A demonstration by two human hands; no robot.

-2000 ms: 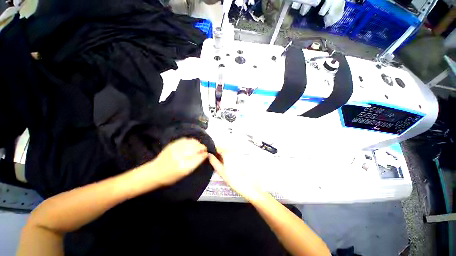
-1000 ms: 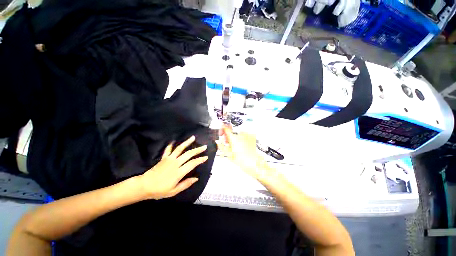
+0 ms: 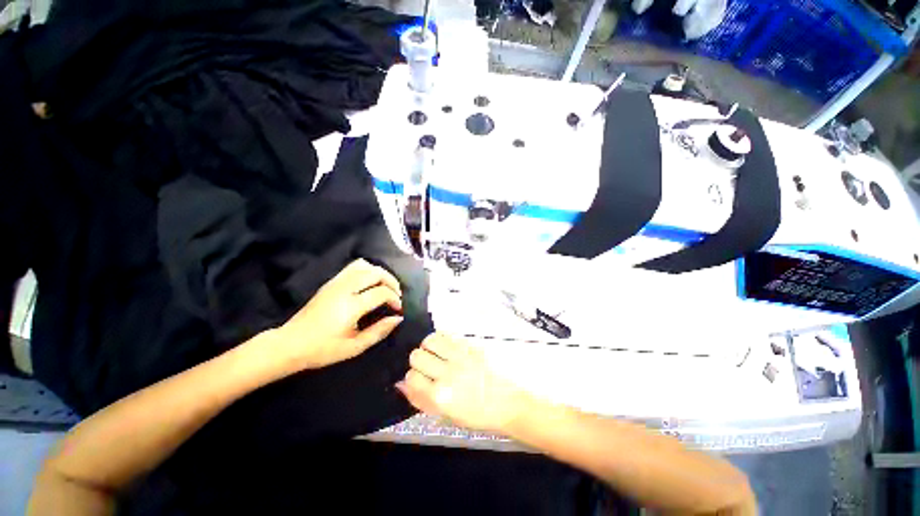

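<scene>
A large black garment piece [image 3: 217, 242] lies heaped left of the needle and over the table's front edge. Its right edge runs under the needle area of the white sewing machine [image 3: 525, 161]. My left hand [image 3: 358, 312] rests on the cloth left of that edge, fingers curled, seemingly pinching a fold. My right hand [image 3: 444, 378] pinches the garment's right edge nearer the table front, its fingertips on the black cloth. The presser foot is too blurred to make out. Thread snips [image 3: 545, 320] lie on the table right of the needle.
Two black fabric strips [image 3: 620, 171] hang over the machine head. The control panel [image 3: 827, 282] is at its right end. An edge ruler [image 3: 746, 435] runs along the table front. Blue bins [image 3: 787, 40] stand behind, upper right.
My left hand has gone from spread flat to curled and moved up toward the needle. My right hand has moved from beside the needle down toward the table front. The view has shifted.
</scene>
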